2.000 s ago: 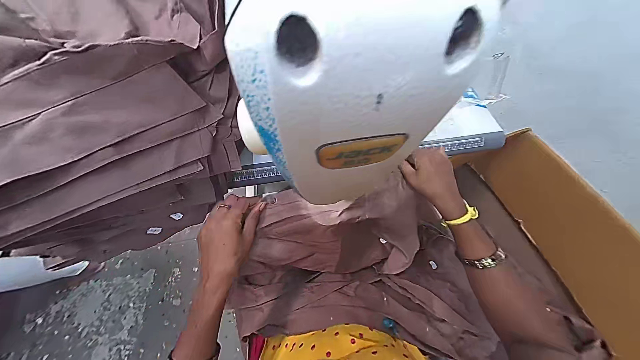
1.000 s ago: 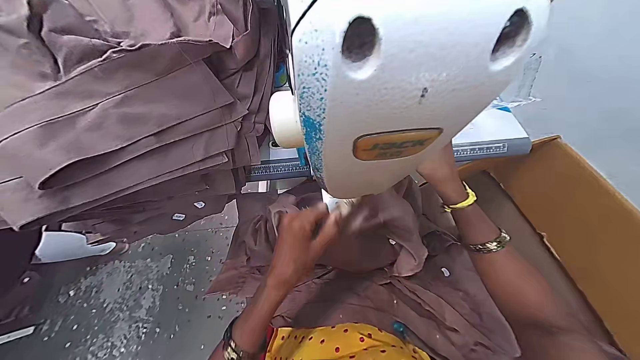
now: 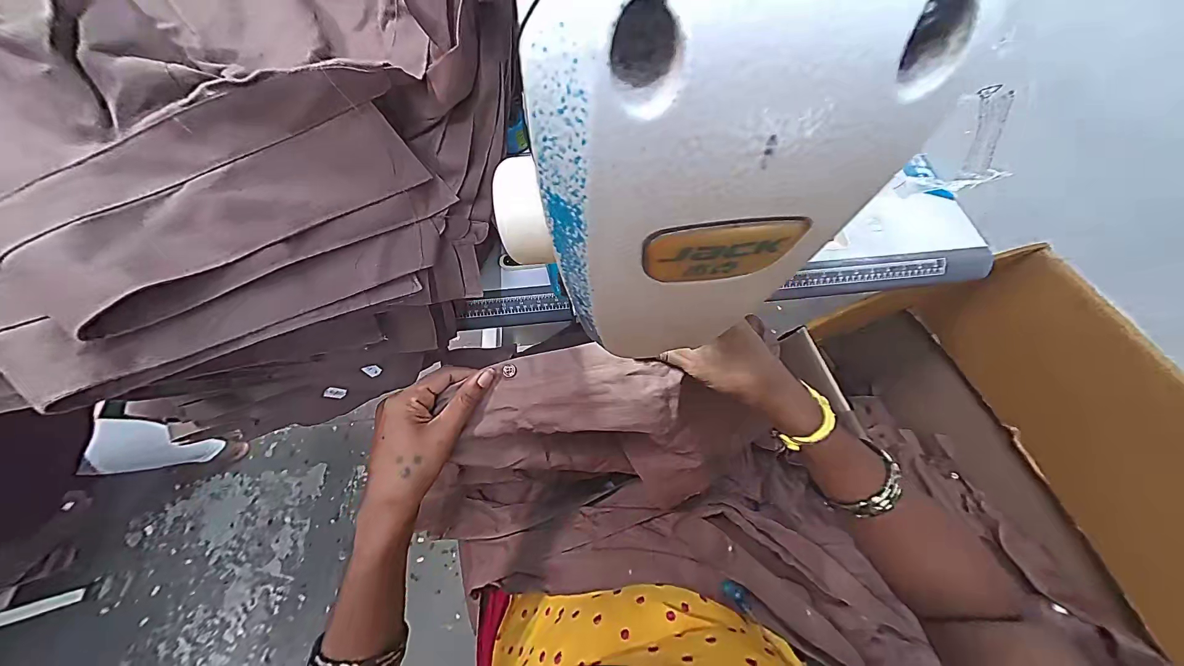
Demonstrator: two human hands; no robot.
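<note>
My left hand (image 3: 421, 425) pinches the upper left edge of a mauve-brown cloth garment (image 3: 583, 393) between thumb and fingers, beside a small round button (image 3: 509, 370). My right hand (image 3: 731, 365) grips the same cloth at the right, its fingertips partly hidden behind the head of a white Jack sewing machine (image 3: 703, 185). The cloth is stretched between both hands just below the machine head, and its lower folds lie over my lap. The needle area is hidden by the machine head.
A tall stack of mauve-brown garments (image 3: 231, 213) stands at the left. A machine bed with a printed ruler scale (image 3: 869, 276) runs behind the head. An open cardboard box (image 3: 1073, 398) is at the right, with cloth reaching into it. Another person's foot (image 3: 239, 450) shows at the left.
My left hand, blurred near the machine head one second ago, has moved left to the cloth's edge. The cloth between my hands now lies flatter.
</note>
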